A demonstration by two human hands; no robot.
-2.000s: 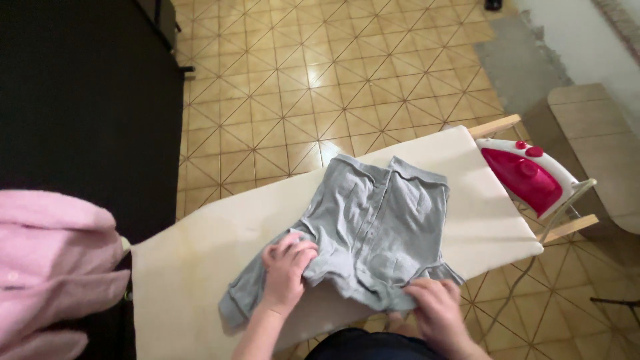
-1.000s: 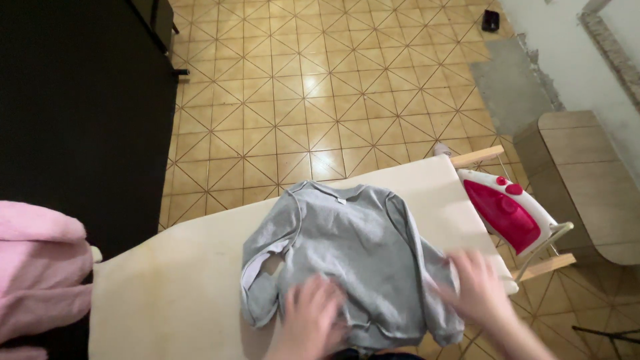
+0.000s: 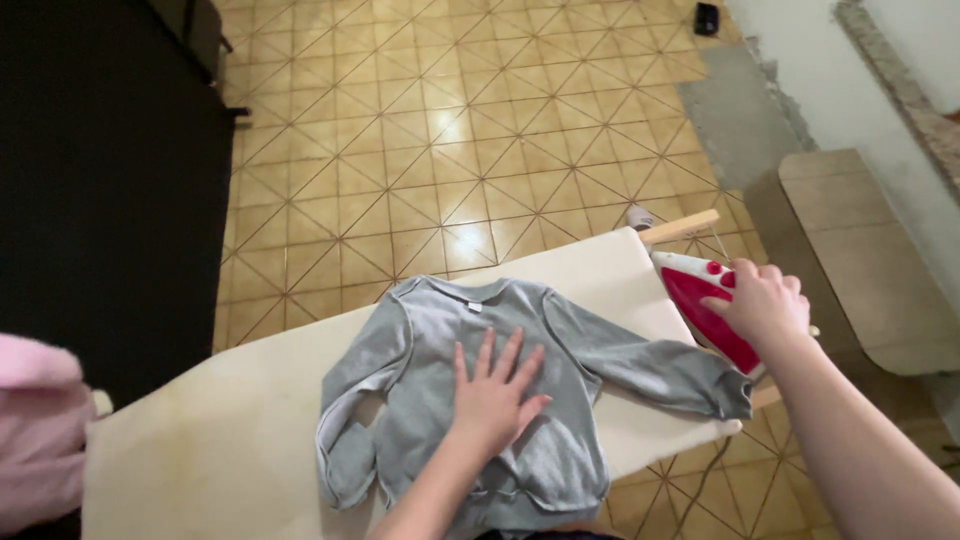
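A grey long-sleeved sweatshirt (image 3: 510, 352) lies spread on the cream ironing board (image 3: 187, 442), its neckline at the far edge. My left hand (image 3: 491, 397) rests flat on the middle of it, fingers spread. The sleeve on the right stretches out past the board's end; the one on the left is bent back beside the body. At the right end, my right hand (image 3: 761, 304) is on the handle of a red and white clothes iron (image 3: 705, 311), which sits on the wooden-framed rest. The fingers curl over the handle, hiding most of it.
Pink fabric (image 3: 41, 435) hangs at the left beside a black surface (image 3: 105, 187). A power cord (image 3: 701, 480) hangs below the board's right end. A rounded panel (image 3: 855, 255) stands near the right wall. A small black object (image 3: 706, 19) lies on the tiled floor.
The sweatshirt, bunched two seconds ago, now lies spread out, and its right-hand sleeve reaches outward. My right hand has moved from the garment to the iron. My left hand now lies flat on the fabric.
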